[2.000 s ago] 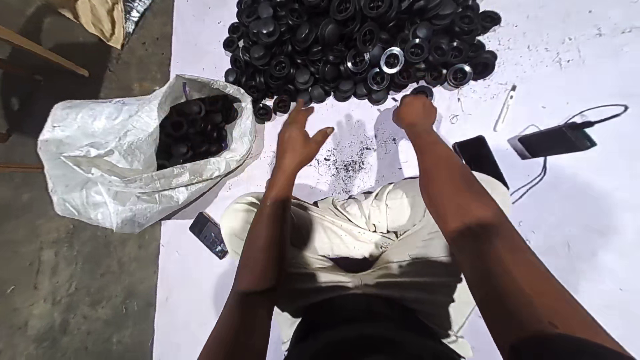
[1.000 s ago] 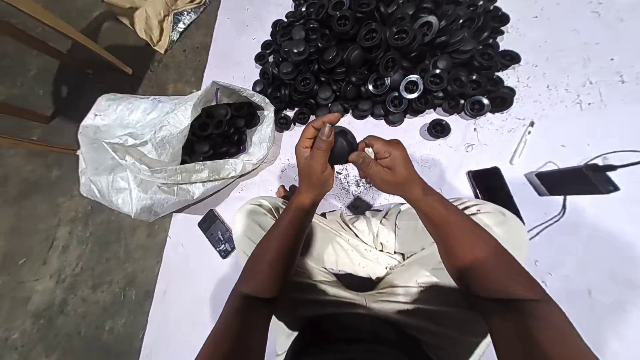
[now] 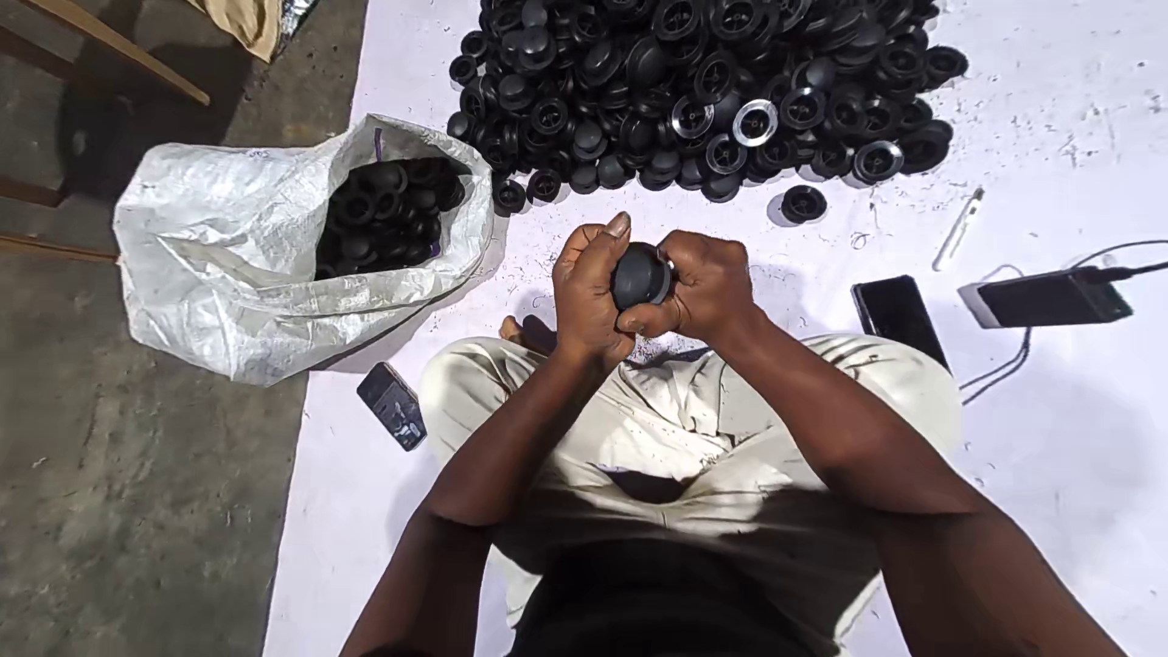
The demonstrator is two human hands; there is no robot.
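Observation:
Both of my hands grip one round black plastic cap (image 3: pixel 638 276) above my lap, its domed face showing. My left hand (image 3: pixel 591 290) wraps its left side, thumb up. My right hand (image 3: pixel 710 285) closes on its right side; something small and light-coloured shows by those fingers, too hidden to name. Beyond the hands lies a large heap of black round plastic parts (image 3: pixel 643 64), some with shiny metal-looking rings. A single black round part (image 3: pixel 803 204) lies apart, in front of the heap. To the left, a white woven sack (image 3: pixel 228 255) lies with its mouth open, holding similar black parts (image 3: pixel 388 205).
A smartphone (image 3: pixel 392 406) lies left of my knee, another dark phone (image 3: pixel 899 319) by my right knee. Right of it are a black power bank (image 3: pixel 1049 299) with cables and a white pen-like tool (image 3: pixel 958 230). Wooden legs (image 3: pixel 119 46) stand at upper left; dark crumbs dot the white sheet.
Two seconds ago my hands were apart near the heap's front edge; they have since come together over my lap around the cap. The grip has shifted slightly since one second ago.

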